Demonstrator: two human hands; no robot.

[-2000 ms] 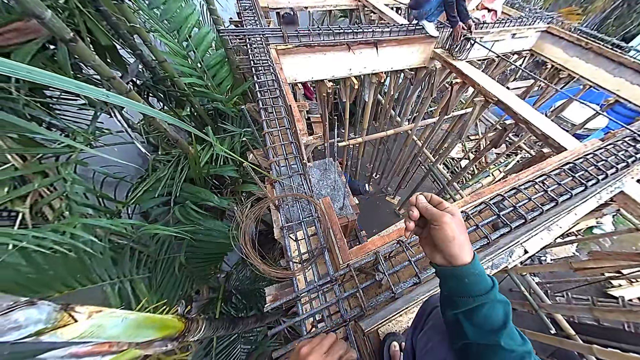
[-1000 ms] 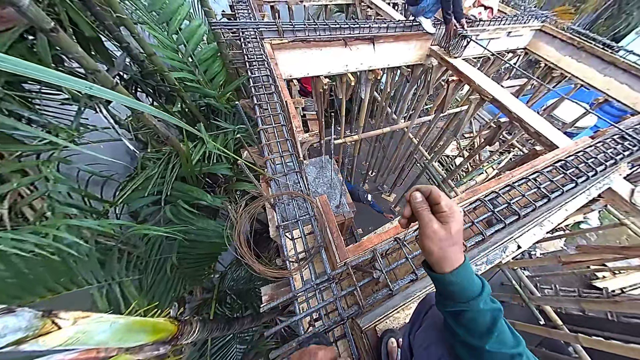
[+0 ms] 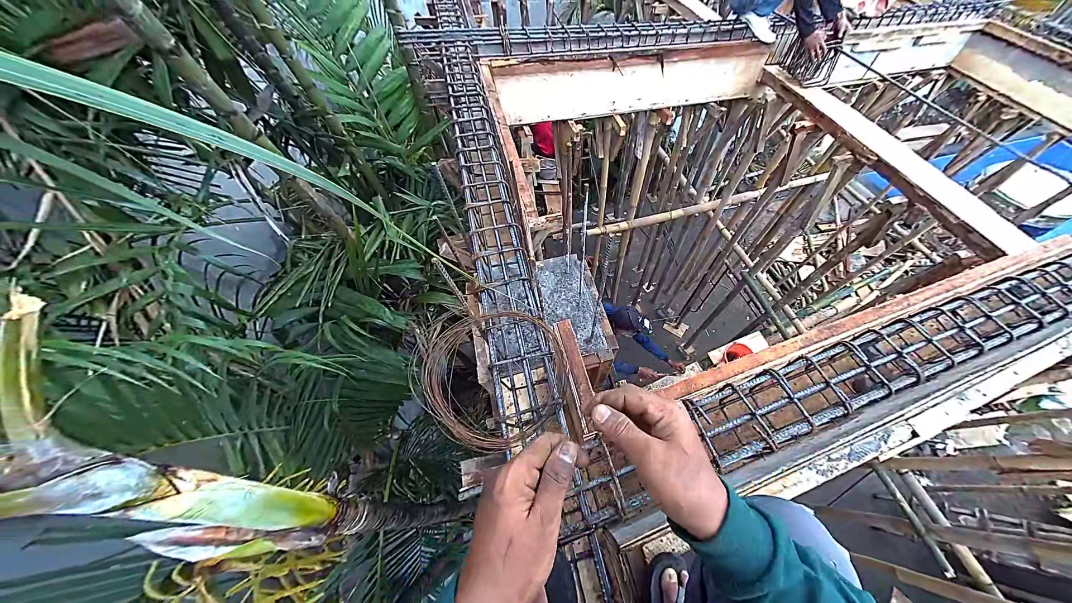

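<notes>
My left hand [image 3: 523, 519] and my right hand [image 3: 662, 452] are close together over the corner of the rebar cages, thumbs pinched against forefingers. A thin strand, apparently tie wire [image 3: 615, 473], hangs below my right fingers; whether my left fingers hold any of it cannot be told. Just beyond the hands a coil of thin tie wire [image 3: 440, 394] lies over the left rebar cage [image 3: 494, 218]. A second rebar cage [image 3: 804, 389] runs off to the right inside wooden formwork. A short reddish board [image 3: 574, 373] stands between the coil and my right hand.
A concrete column top [image 3: 572, 293] with upright bars is beside the left cage. Below, a person [image 3: 632, 322] works among bamboo props [image 3: 720, 201]. Another person's hands [image 3: 825, 42] are at the far cage. Palm fronds [image 3: 360, 251] and a trunk [image 3: 226, 502] crowd the left. A deep opening lies ahead.
My left hand has risen from the bottom edge to meet my right hand, which has come lower and toward the left. The person below has come further into view.
</notes>
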